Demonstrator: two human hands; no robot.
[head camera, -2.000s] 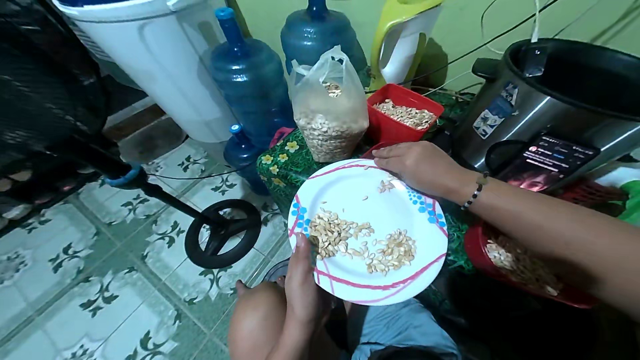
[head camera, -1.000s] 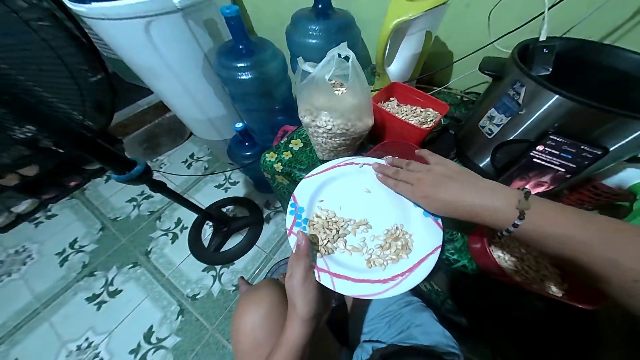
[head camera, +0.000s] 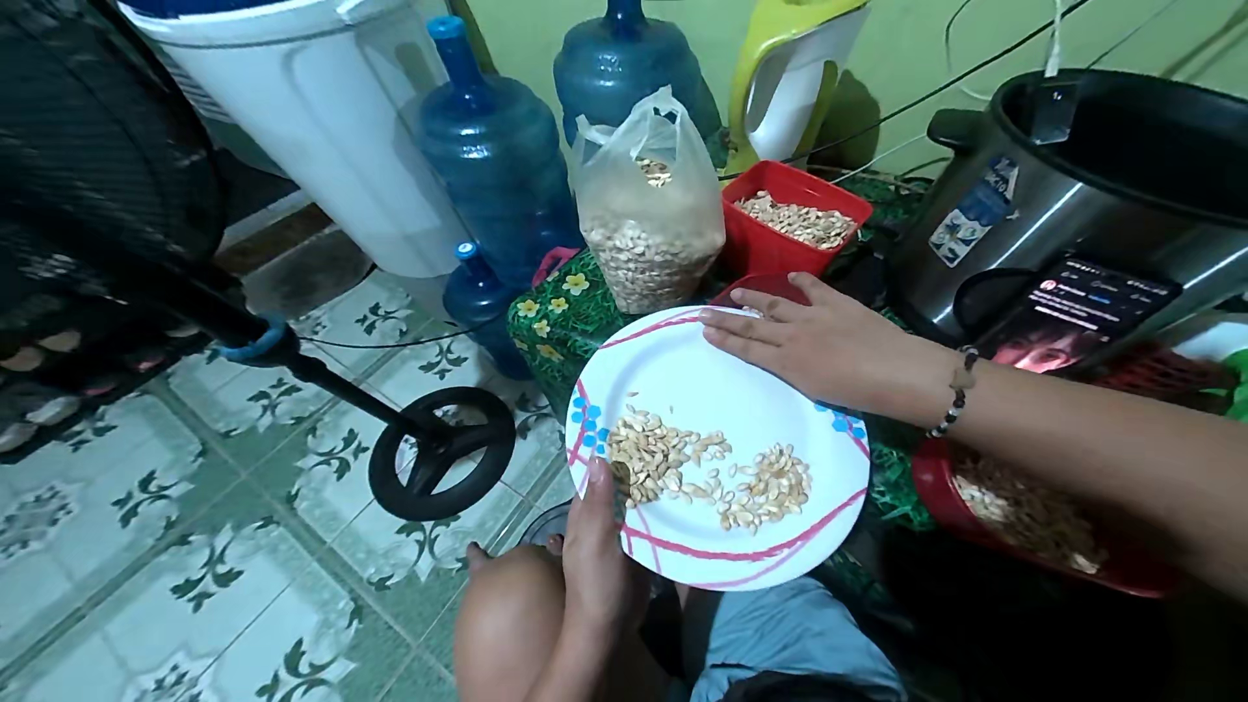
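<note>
My left hand (head camera: 600, 541) grips the lower left rim of a white plate (head camera: 770, 390) with pink lines and blue marks, its thumb on top. Two loose piles of pale seeds (head camera: 653, 453) lie on the plate's lower half. Over the far rim, my right hand (head camera: 780, 336) is laid palm down with its fingers slightly apart, next to a small red dish (head camera: 765, 288) that it partly covers. Behind the plate stand a knotted clear plastic bag of seeds (head camera: 648, 239) and a red square container (head camera: 780, 200) of seeds or shells.
At the right are a large steel cooker (head camera: 936, 229), a phone (head camera: 1082, 302) leaning on it, and a red basin (head camera: 941, 487) holding husks. Blue water jugs (head camera: 497, 156) and a white bucket (head camera: 302, 117) stand behind. A black fan stand (head camera: 341, 385) is at the left.
My right hand has moved from the plate's upper right rim onto its far part, fingers now pointing left. The small seed bits near the plate's far side no longer show there.
</note>
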